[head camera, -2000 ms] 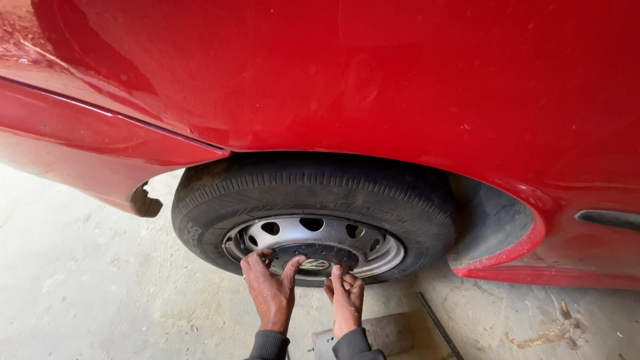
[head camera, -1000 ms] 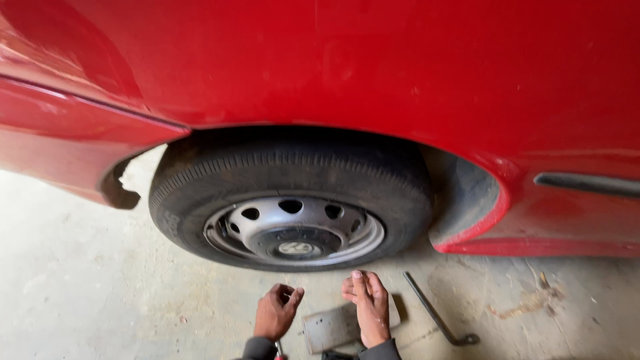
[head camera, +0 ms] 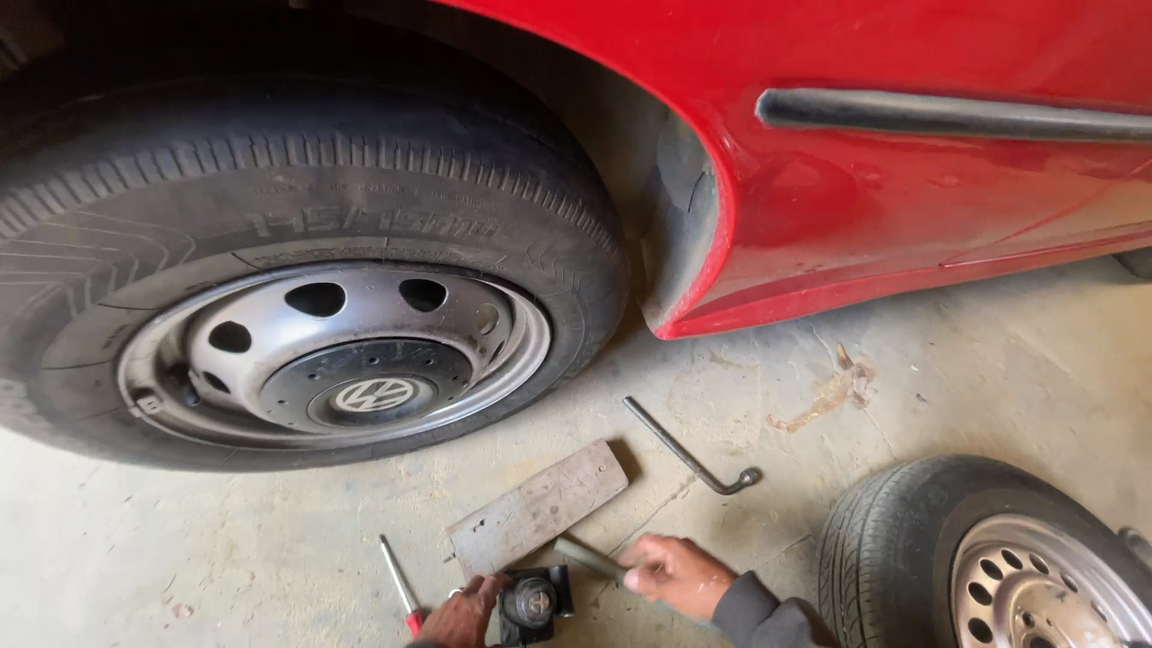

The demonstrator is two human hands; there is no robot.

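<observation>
My right hand (head camera: 679,574) grips a short metal rod (head camera: 589,558) by one end; its free end points left, over the edge of a wooden block (head camera: 540,506). At the bottom, my left hand (head camera: 461,616) rests against the left side of a small black bottle jack (head camera: 531,601), its fingertips at the block's lower edge. Left of that hand, a screwdriver (head camera: 399,580) with a red handle lies on the concrete floor. An L-shaped lug wrench (head camera: 693,450) lies above my right hand. The car's wheel (head camera: 360,351) carries a black centre cap (head camera: 373,394) with a VW emblem.
The red car's body (head camera: 810,225) with its black side moulding (head camera: 945,115) spans the top right. A second wheel with a silver steel rim (head camera: 1035,576) lies at the bottom right, beside my right sleeve. A brownish stain marks the floor above it.
Both hands have left the wheel's centre cap and moved down to the floor. The right hand has taken hold of the rod. The view has shifted down and to the right.
</observation>
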